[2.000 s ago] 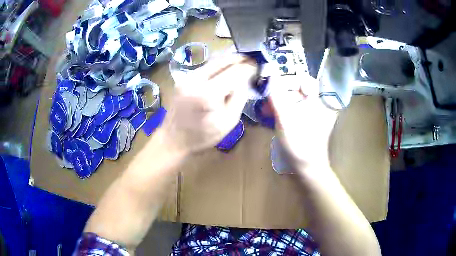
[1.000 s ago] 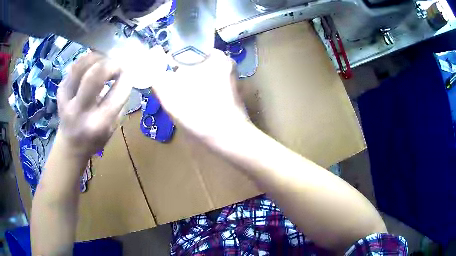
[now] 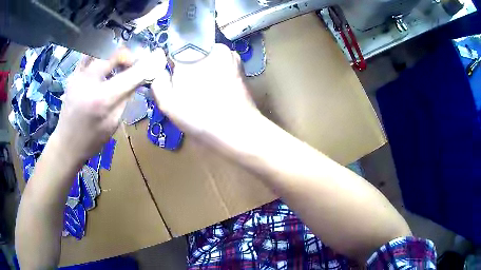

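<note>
My left hand (image 3: 97,100) and my right hand (image 3: 203,95) meet under the sewing machine head at the upper left. Their fingertips are close together, overexposed and partly hidden, so what they hold cannot be told. The pale machine arm cover (image 3: 192,31) stands just above my right hand. A blue key-ring pouch (image 3: 167,132) with a silver ring and clasp lies on the cardboard below my hands. A grey rounded panel (image 3: 135,108) lies beside it. Another blue and grey piece (image 3: 256,60) lies right of my right hand.
Brown cardboard (image 3: 316,105) covers the table. Pale and blue strips (image 3: 37,95) are heaped at the left. Blue panels (image 3: 76,219) overlap below, partly behind my left forearm. A red-handled tool (image 3: 352,47) lies at the upper right. Blue cloth (image 3: 427,142) hangs at the right.
Since the first frame the view has swung right. Since one second ago my left hand's fingers have drawn closer to my right hand. The pouch below has hardly moved.
</note>
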